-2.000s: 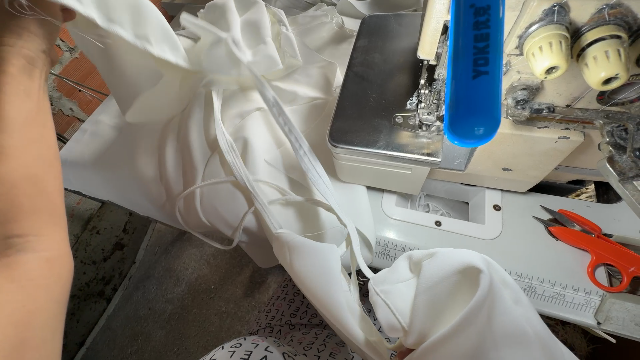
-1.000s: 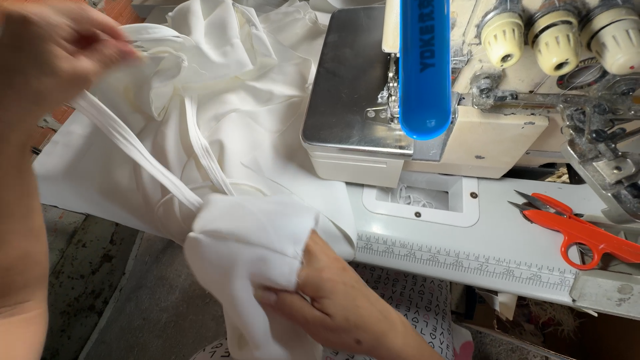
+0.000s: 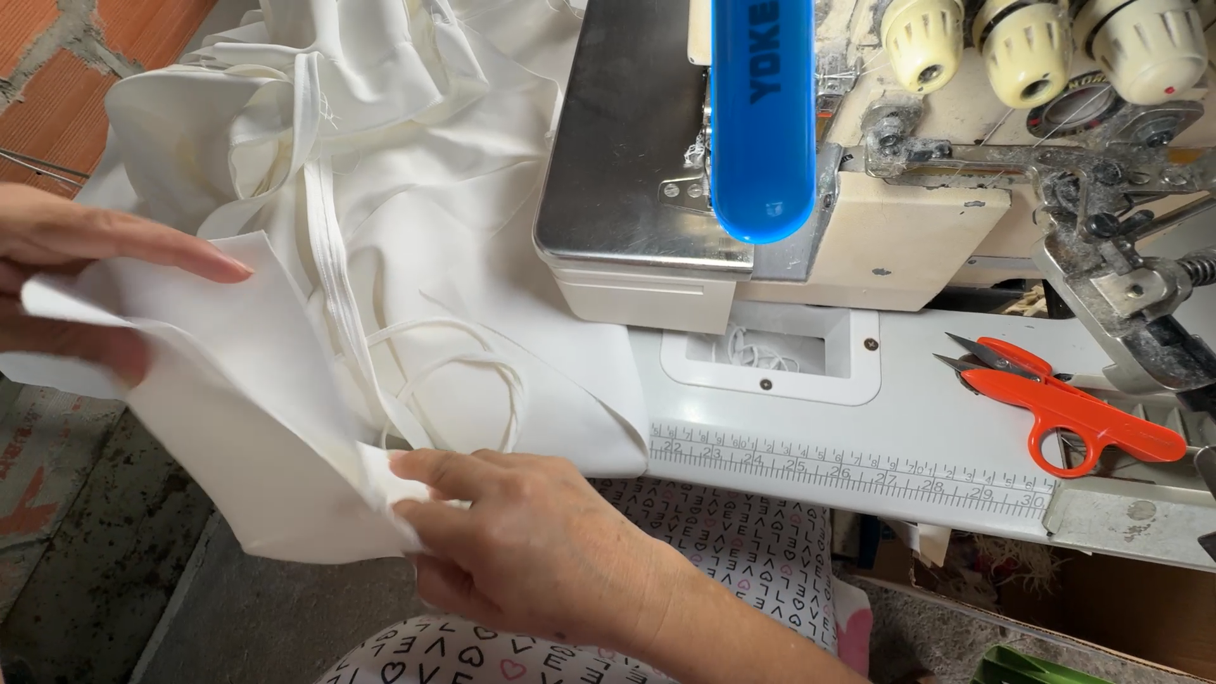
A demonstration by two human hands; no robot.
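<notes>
A folded white fabric piece (image 3: 256, 408) stretches between my two hands at the lower left. My left hand (image 3: 104, 275), partly cut off by the left edge and blurred, holds its upper left part, with the index finger lying along the cloth. My right hand (image 3: 532, 541) pinches the piece's lower right corner between thumb and fingers. Behind them, more white fabric (image 3: 456, 218) lies heaped and wrinkled on the sewing table, with narrow white strips (image 3: 332, 275) running down over it and looping near my right hand.
An overlock sewing machine (image 3: 646, 142) with a blue guard (image 3: 763, 123) stands at upper middle and right. Red-handled thread snips (image 3: 1073, 408) lie on the white table (image 3: 912, 427), behind its printed ruler. A recessed opening (image 3: 788, 356) holds thread scraps. Brick wall (image 3: 142, 38) is at upper left.
My left hand has come down from the upper left onto the fabric piece. My right hand, inside or behind bunched cloth a second ago, now pinches a corner, and the piece is spread flatter.
</notes>
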